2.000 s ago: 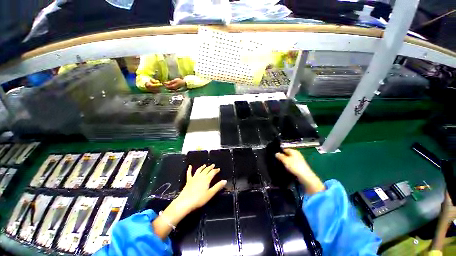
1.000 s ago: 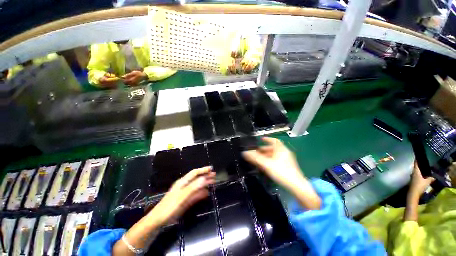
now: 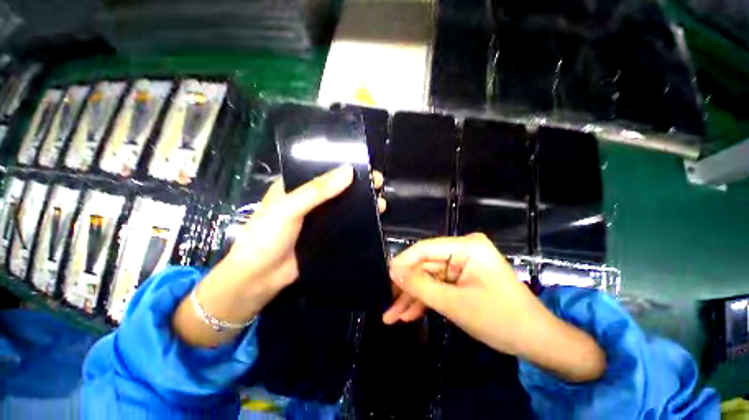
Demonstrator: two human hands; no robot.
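A glossy black phone screen (image 3: 333,213) is held up over the near tray, a lamp reflected as a white bar near its top. My left hand (image 3: 275,234) grips it from the left, thumb on its face, fingertips at its right edge. My right hand (image 3: 460,283) is at the screen's lower right edge, fingertips pinched together; whether film or a tab is between them cannot be told. Below lies a clear tray (image 3: 575,275) with two rows of black screens (image 3: 493,168).
At left, a stack of trays holds screens with white backs up (image 3: 193,131). Behind is a white board (image 3: 374,74) with another tray of black screens (image 3: 575,66). A white post foot (image 3: 723,164) and green mat (image 3: 665,221) are at right. A dark device is cut off at the right edge.
My left hand has taken hold of a screen and lifted it. My right hand has come down to the screen's lower edge. The view has moved closer and tilted down.
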